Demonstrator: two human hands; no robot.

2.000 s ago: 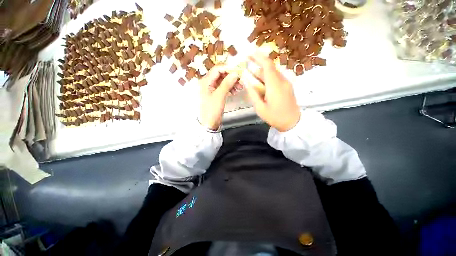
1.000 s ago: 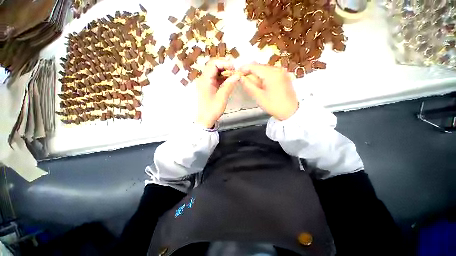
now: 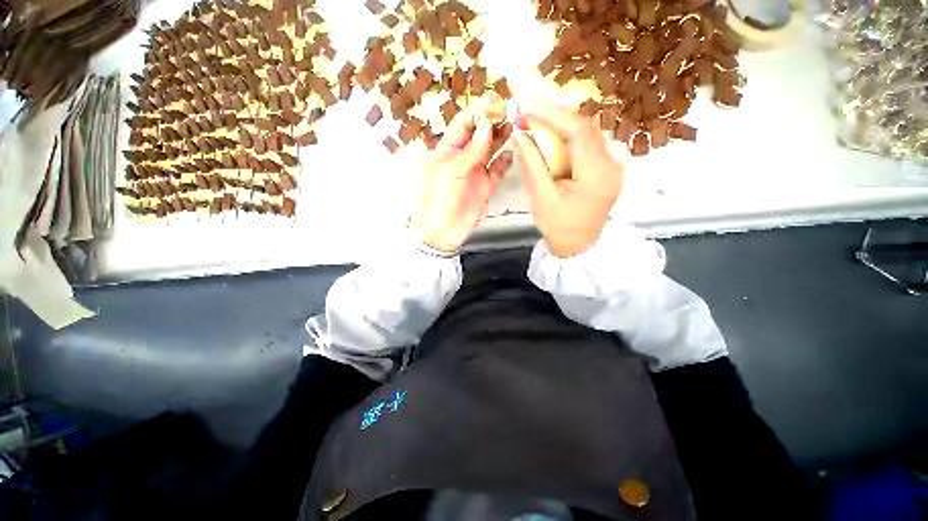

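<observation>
My left hand [image 3: 460,183] holds a small tan-backed leather tab [image 3: 496,108] between thumb and fingertips, near the table's front edge. My right hand [image 3: 570,178] is just right of it, thumb and index finger pinched together around a tiny white scrap [image 3: 513,114]. The fingertips are close together and overexposed, so whether a ring is there cannot be told. Loose leather tabs [image 3: 417,76] lie behind my left hand. A dense pile of brown tabs with metal edges [image 3: 651,76] lies behind my right hand.
Overlapping rows of laid-out tabs [image 3: 219,112] fill the left of the white tabletop [image 3: 773,183]. Leather strips [image 3: 76,168] stand at the far left. A tape roll [image 3: 760,29] and a clear bag of shiny bits [image 3: 880,76] are at the right. A black wire handle [image 3: 887,267] is at the right edge.
My hands have moved slightly apart, and the small tab now shows at my left fingertips. The bench items sit further right and slightly higher in view.
</observation>
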